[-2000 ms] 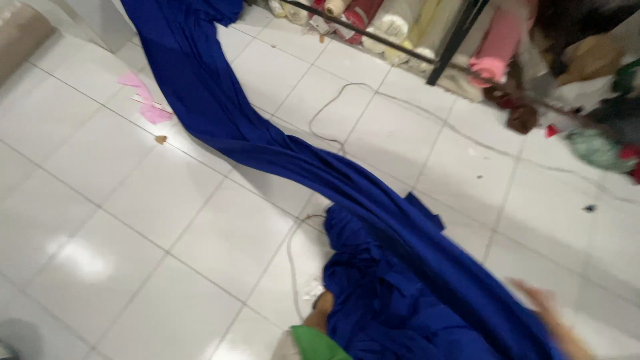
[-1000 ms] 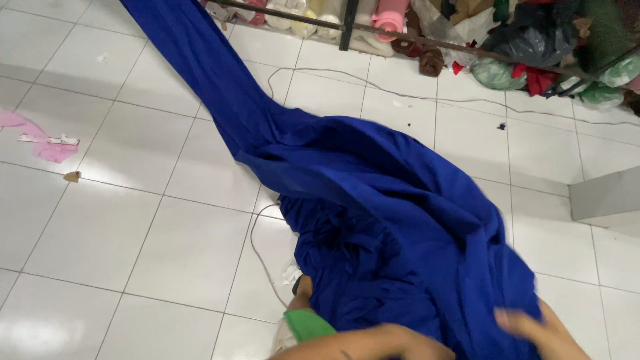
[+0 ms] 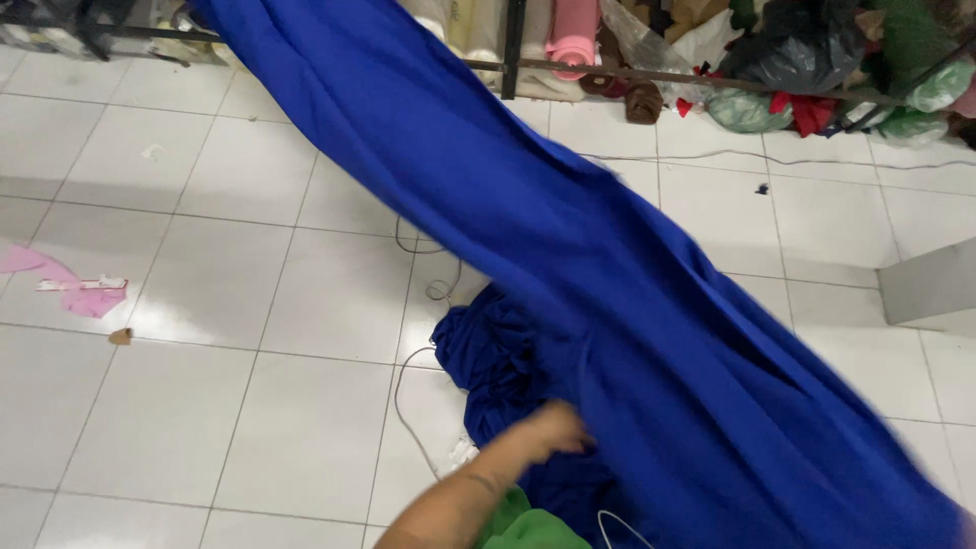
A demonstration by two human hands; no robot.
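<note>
A long length of royal blue fabric stretches diagonally from the top left to the lower right corner. Beneath it, a crumpled pile of the same blue fabric lies on the tiled floor. My left hand, blurred, is at the edge of the stretched cloth, above the pile; its fingers are partly hidden and I cannot tell whether they grip. At the lower right edge a sliver of skin shows beside the cloth, likely my right hand, mostly out of frame. Part of a green garment shows at the bottom.
Fabric rolls, one pink, lie behind a dark metal rack rail with plastic bags. Thin cable runs over the floor. Pink scraps lie at left. A grey block-like base stands at right.
The blue cloth, bunched over the pile a second ago, is now drawn out toward the lower right. My left hand has moved up from the bottom edge; the other hand has moved toward the right edge.
</note>
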